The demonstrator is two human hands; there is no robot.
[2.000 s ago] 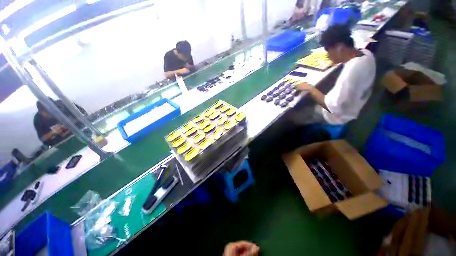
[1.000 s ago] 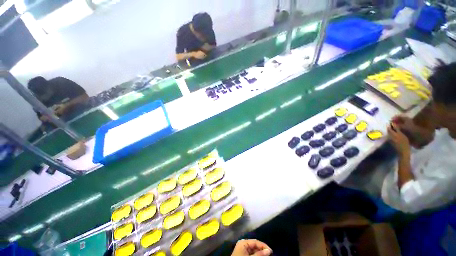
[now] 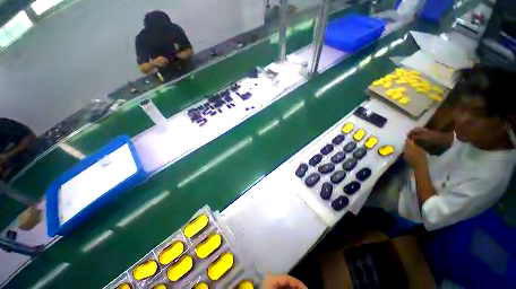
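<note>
A hand that seems to be my left hand [image 3: 283, 281] shows at the bottom edge, mostly cut off and blurred; its fingers and any hold are unclear. My right hand is out of the picture. Just left of the visible hand, a clear blister tray [image 3: 236, 257] holds rows of yellow oval parts [image 3: 220, 266] and is cut off by the bottom edge. Further right on the white bench [image 3: 260, 220], black oval parts [image 3: 338, 176] lie in rows, with several yellow ones at their far end.
A seated person in white [image 3: 461, 183] works at the right. Across the green belt [image 3: 220, 161] are a blue tote [image 3: 54, 206], small black parts [image 3: 218, 104] and a person in dark clothes [image 3: 164, 48]. A cardboard box [image 3: 407, 259] stands low at bottom right. Metal posts [image 3: 319, 34] rise beyond the belt.
The view has moved closer to the bench and then shifted. The blister tray now sits lower and is more cut off. The visible hand has sunk further behind the bottom edge.
</note>
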